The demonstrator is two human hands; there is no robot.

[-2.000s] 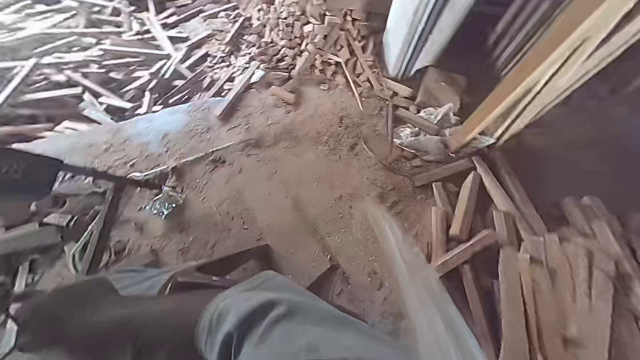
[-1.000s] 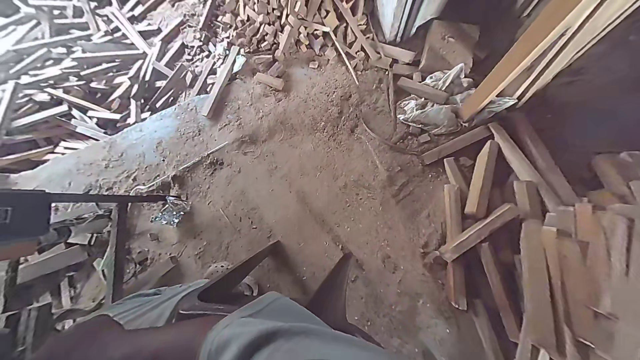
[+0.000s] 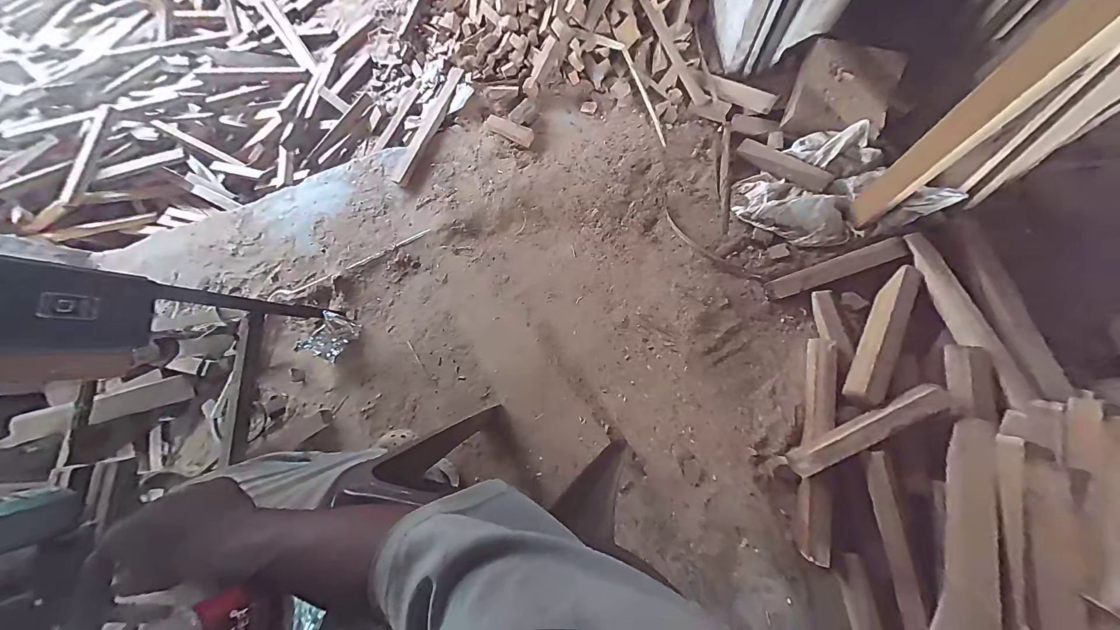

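Observation:
My right hand (image 3: 171, 534) is low at the left, at the end of a bare forearm and a grey sleeve (image 3: 490, 556) that comes in from the bottom edge. Its fingers are dark and partly hidden beside a red item (image 3: 226, 607) with writing, and whether they hold anything is unclear. A teal-topped object (image 3: 39, 516) lies just left of the hand. Above it, a dark machine or table part (image 3: 70, 315) with a thin metal bar juts in from the left edge. My left hand is not in view.
Two dark pointed shapes (image 3: 446, 444) stick up beside the sleeve. Wooden sticks (image 3: 875, 429) are piled at right, near crumpled white plastic (image 3: 801, 206) and leaning boards (image 3: 980, 114). Small wood blocks (image 3: 499, 39) and a heap of offcuts (image 3: 175, 114) lie beyond the dusty floor (image 3: 542, 289).
The pale blurred long shape that crossed the floor at lower right two seconds ago is gone. My right hand, low and mostly cut off one second ago, shows more fully at lower left.

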